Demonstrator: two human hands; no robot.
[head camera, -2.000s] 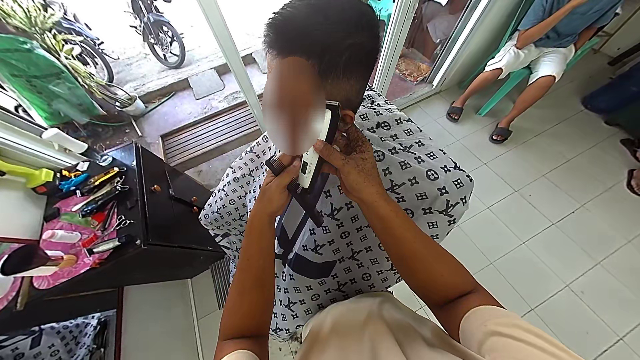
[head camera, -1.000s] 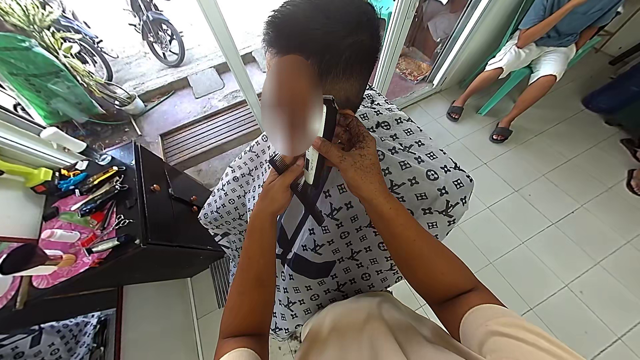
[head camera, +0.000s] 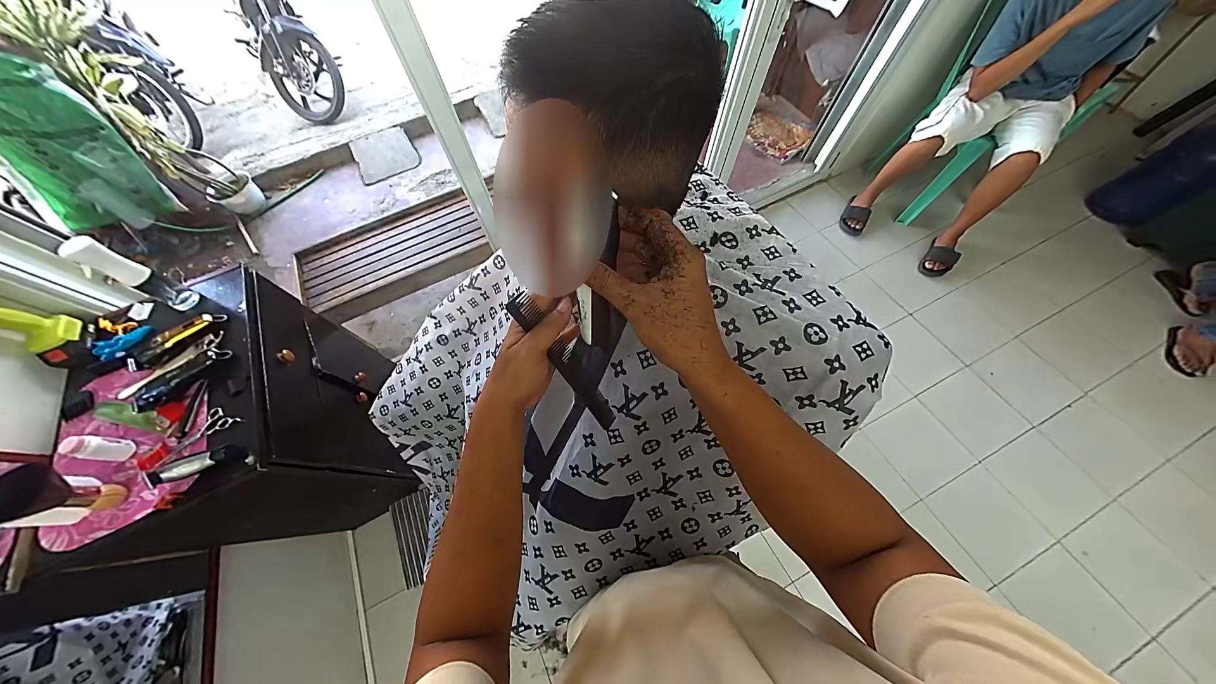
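Observation:
A seated person's head of short dark hair (head camera: 617, 66) is in front of me, above a white cape with dark printed motifs (head camera: 807, 332). My left hand (head camera: 537, 356) grips a black comb (head camera: 579, 375), which slants down to the right. A hair clipper with a pale body (head camera: 591, 315) stands nearly upright between my hands, its top beside the person's face. My right hand (head camera: 670, 294), dusted with hair clippings, is at the ear with fingers curled and its thumb by the clipper. Whether the right fingers pinch the ear or hold the clipper is hidden.
A black cabinet (head camera: 323, 427) at left bears scissors (head camera: 214, 423), a brush (head camera: 109, 496), a white bottle (head camera: 100, 448) and other tools. Another person sits on a green chair (head camera: 936, 190) at upper right. A door frame (head camera: 442, 123) and a slatted grate (head camera: 399, 252) lie beyond the cape.
The clipper has shifted slightly and stands more upright beside the face than two seconds ago. My left hand keeps the comb, and my right hand stays by the ear.

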